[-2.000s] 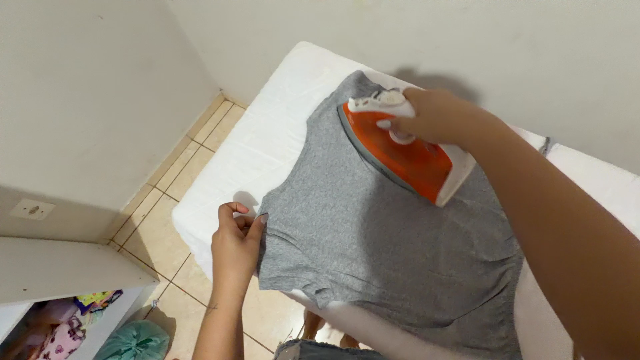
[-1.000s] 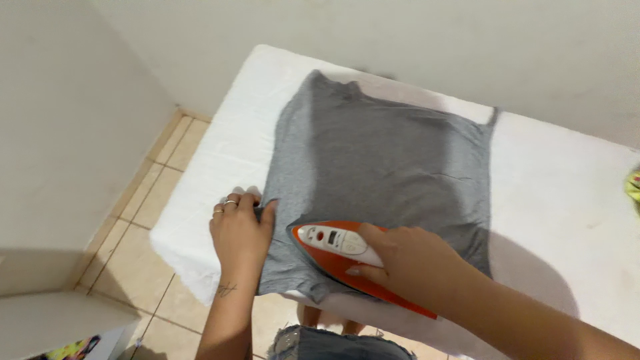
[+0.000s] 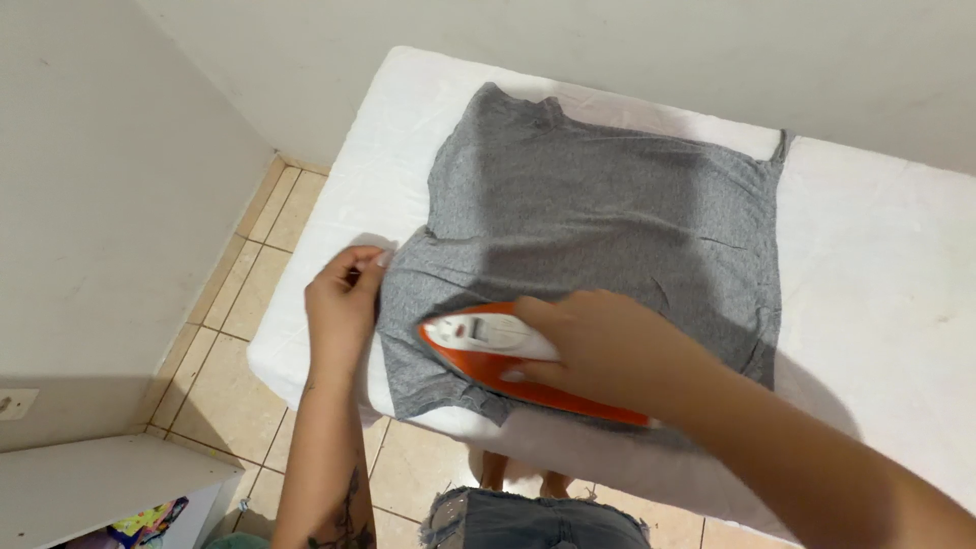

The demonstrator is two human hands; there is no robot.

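Note:
A grey T-shirt point(image 3: 595, 198) lies spread on a padded surface covered with white cloth point(image 3: 877, 267). My right hand point(image 3: 602, 351) is closed around the handle of an orange and white clothes iron point(image 3: 488, 343), whose tip points left. The iron rests on the lower left part of the shirt, near the front edge of the surface. At the shirt's left edge, my left hand point(image 3: 347, 293) pinches the grey fabric between thumb and fingers. Small wrinkles run across the fabric beside the iron. The iron's soleplate is mostly hidden.
Pale walls stand behind and to the left of the surface. Below left is a white shelf unit point(image 3: 114, 480) with colourful cloth inside, and a green item point(image 3: 236, 541) beside it. A wall socket point(image 3: 17, 402) sits above the unit. Tiled floor point(image 3: 229, 381) shows around the padded surface.
Two seconds ago the iron was near the shirt's upper edge; one second ago it was at the lower edge, where it remains. My left hand, earlier laid on the shirt's edge, now pinches the fabric.

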